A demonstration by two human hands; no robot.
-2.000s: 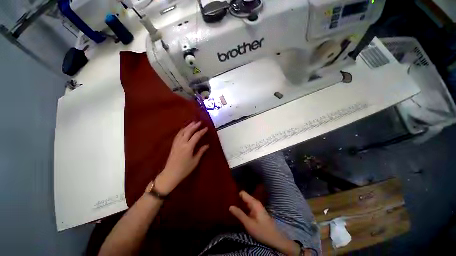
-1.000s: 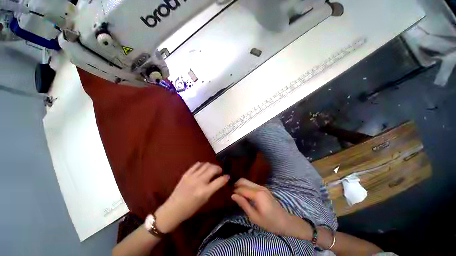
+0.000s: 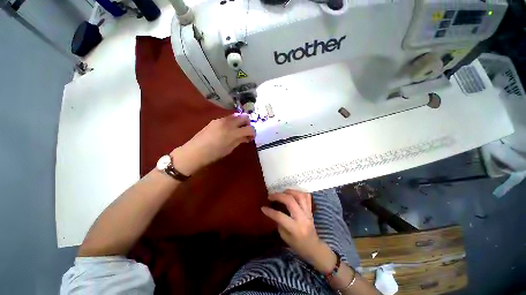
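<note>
A rust-red garment panel (image 3: 190, 190) lies flat on the white table, its far end left of the machine head and its near end over my lap. Its right edge runs from the lit presser foot (image 3: 247, 110) down to the table's front edge. My left hand (image 3: 232, 133) is at the presser foot, fingertips pinching the panel's edge. My right hand (image 3: 293, 214) holds the same edge near the table front, thumb and fingers closed on the cloth. The white brother sewing machine (image 3: 311, 55) stands beyond; the needle itself is too small to make out.
The white table (image 3: 95, 150) has a printed ruler along its front edge. A black object (image 3: 86, 39) is at the far left by the grey wall. A wooden bench (image 3: 427, 253) with a white scrap (image 3: 386, 280) stands lower right. A white basket (image 3: 503, 155) is at the right.
My left hand has moved from the panel's near part up to the presser foot. My right hand has moved apart from it and holds the edge near the table front. The camera view has shifted.
</note>
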